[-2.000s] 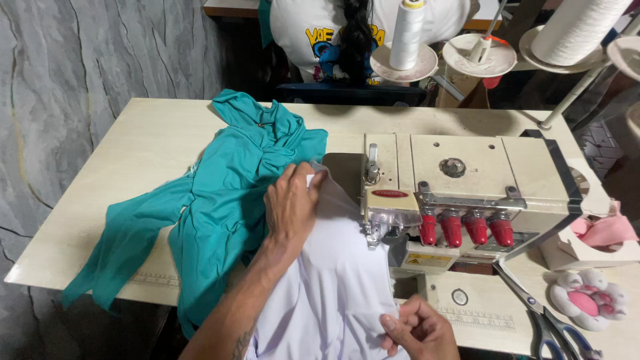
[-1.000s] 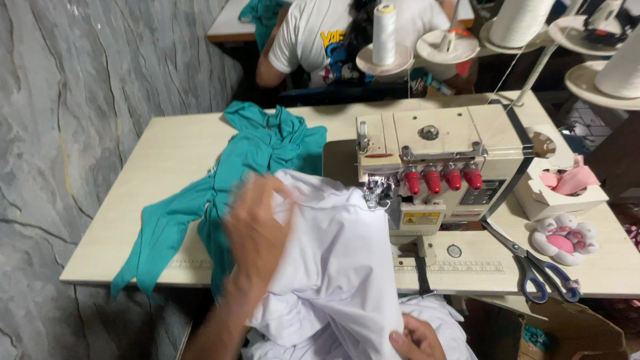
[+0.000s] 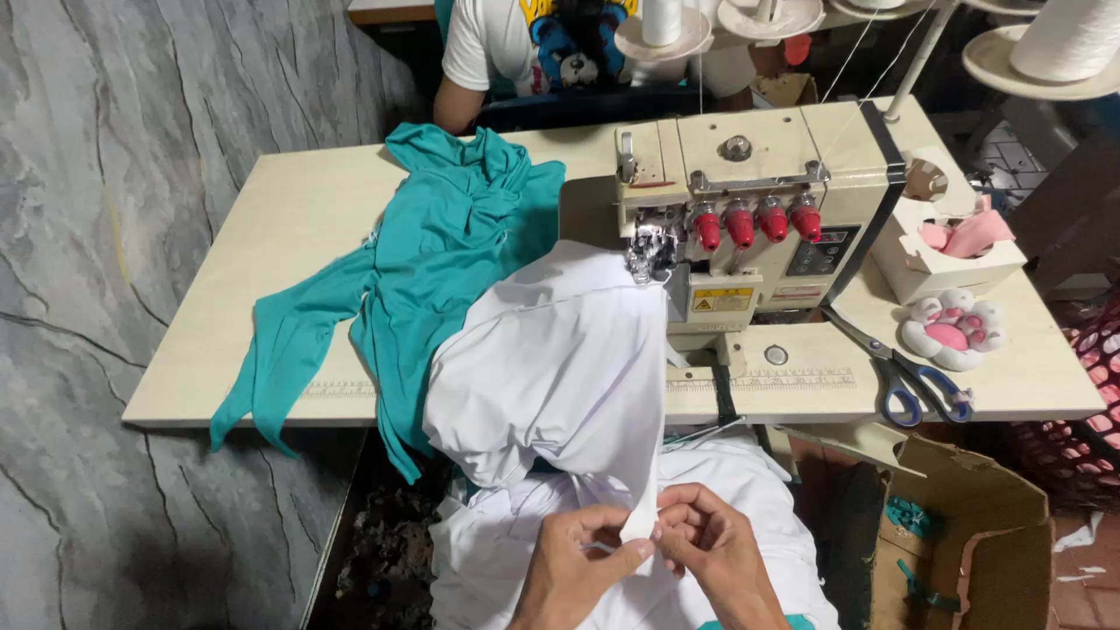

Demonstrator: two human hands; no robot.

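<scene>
White fabric (image 3: 560, 350) runs from the presser foot of an overlock sewing machine (image 3: 752, 175) down over the table's front edge. Below that edge, my left hand (image 3: 586, 560) pinches the fabric's lower end between thumb and fingers. Close beside it on the right, my right hand (image 3: 709, 542) pinches the same edge. More white cloth (image 3: 744, 490) lies bunched beneath both hands. Left of the machine, a teal garment (image 3: 446, 236) is spread in folds, partly covered by the white fabric. Whether the needle is down cannot be seen.
Scissors (image 3: 901, 367) with blue-lined handles lie near a paw-shaped cushion (image 3: 952, 331) and a white box (image 3: 954, 254) with pink cloth. Thread cones (image 3: 1067, 39) stand behind. A cardboard box (image 3: 962, 490) holds teal scraps below right. Another person (image 3: 464, 61) sits beyond the table (image 3: 289, 210).
My left hand has left the top of the white fabric and come down toward me, beside my right hand. The fabric's right edge now hangs straight from the presser foot to my fingers.
</scene>
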